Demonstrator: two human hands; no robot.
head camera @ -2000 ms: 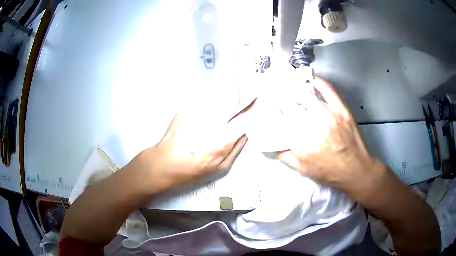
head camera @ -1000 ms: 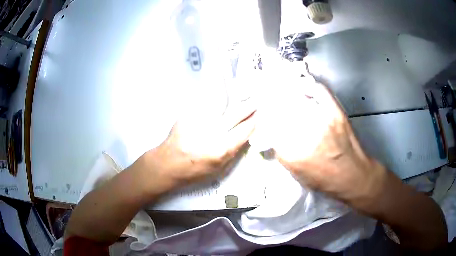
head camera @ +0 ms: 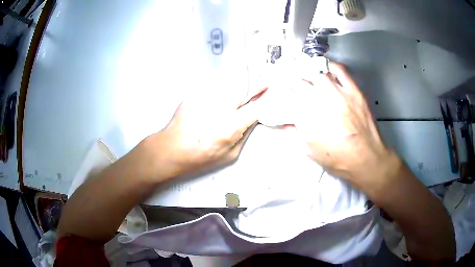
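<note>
The white fabric panel (head camera: 291, 193) lies under my hands, overexposed near the needle area, and hangs over the table's front edge toward my lap. My left hand (head camera: 208, 130) lies flat on the left, fingers pointing toward the metal presser foot area (head camera: 274, 53). My right hand (head camera: 338, 125) rests on the cloth at the right, fingertips close to a dark shiny metal cluster (head camera: 315, 46). Glare hides the fingertips and the fabric edge, so any pinch is unclear. A cream fabric piece (head camera: 94, 164) lies beside my left forearm.
The lamp capsule with its oval mark (head camera: 216, 41) is above my left hand. A cream ribbed knob (head camera: 353, 9) is at the upper right. Dark snips (head camera: 464, 141) and a blue thin tool (head camera: 450, 141) lie at the right edge. A yellowish sticker (head camera: 232, 199) is near the table's front edge.
The view has shifted a little. My right thumb has moved up, closer to my left fingertips, and the gap between my hands looks smaller. The cloth's front fold lies slightly differently.
</note>
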